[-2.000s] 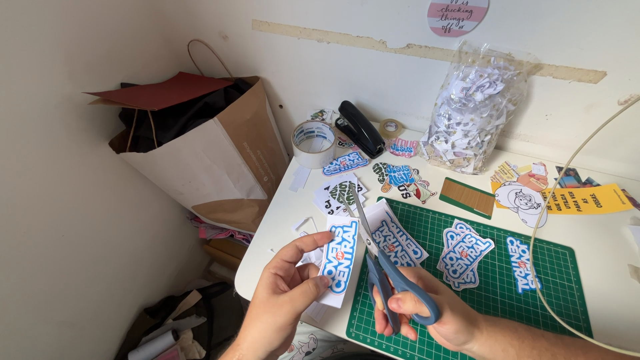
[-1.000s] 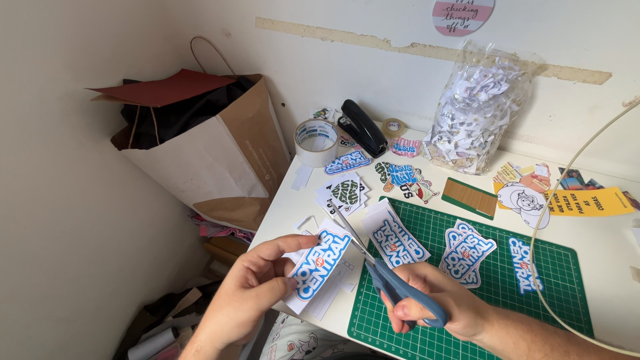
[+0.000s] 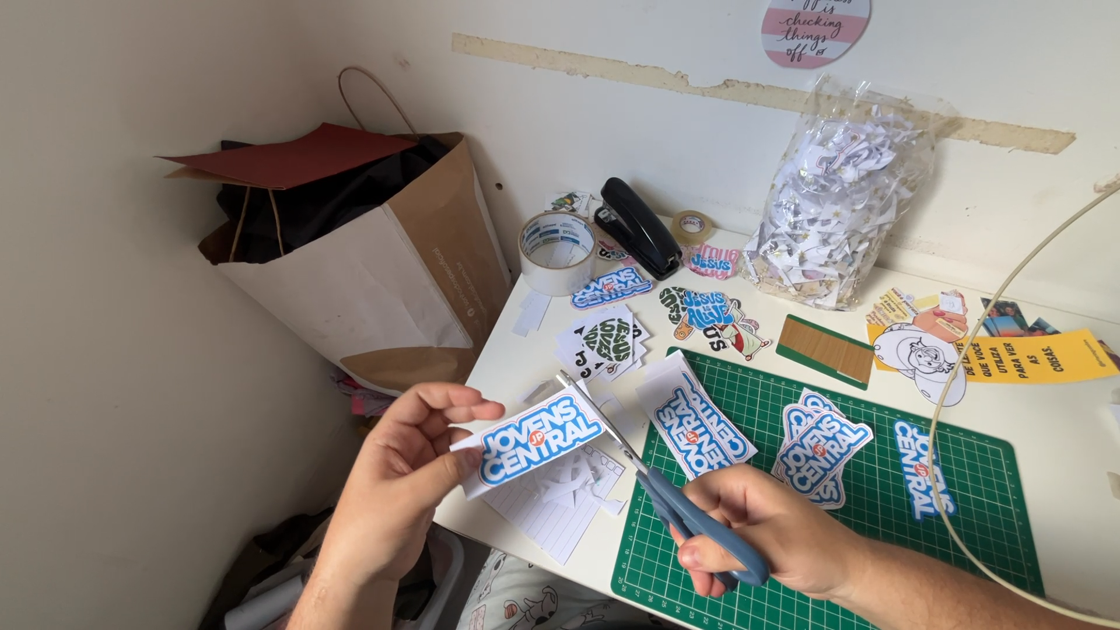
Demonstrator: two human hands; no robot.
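My left hand [image 3: 407,472] pinches the left end of a printed paper sticker [image 3: 542,437] with blue-outlined lettering. My right hand [image 3: 744,534] holds blue-handled scissors [image 3: 674,507], their metal blades at the sticker's right edge; how far the blades are parted is hard to tell. Beneath the sticker, white paper scraps [image 3: 564,481] lie on a lined sheet [image 3: 560,529]. A green cutting mat [image 3: 971,542] under my right hand carries uncut sticker pieces [image 3: 696,420], a pile of trimmed stickers [image 3: 822,446] and another sticker group [image 3: 923,472] at the right.
Behind are a tape roll [image 3: 557,249], a black stapler [image 3: 639,227], a smaller tape roll [image 3: 691,226] and a plastic bag of paper scraps [image 3: 831,201]. A paper bag [image 3: 376,262] stands left of the table. A pale cable [image 3: 971,324] crosses the right side.
The sticker in my left hand has turned from nearly upright to a slanted, more level position. The scissors have moved from pointing past its upper part to its right edge.
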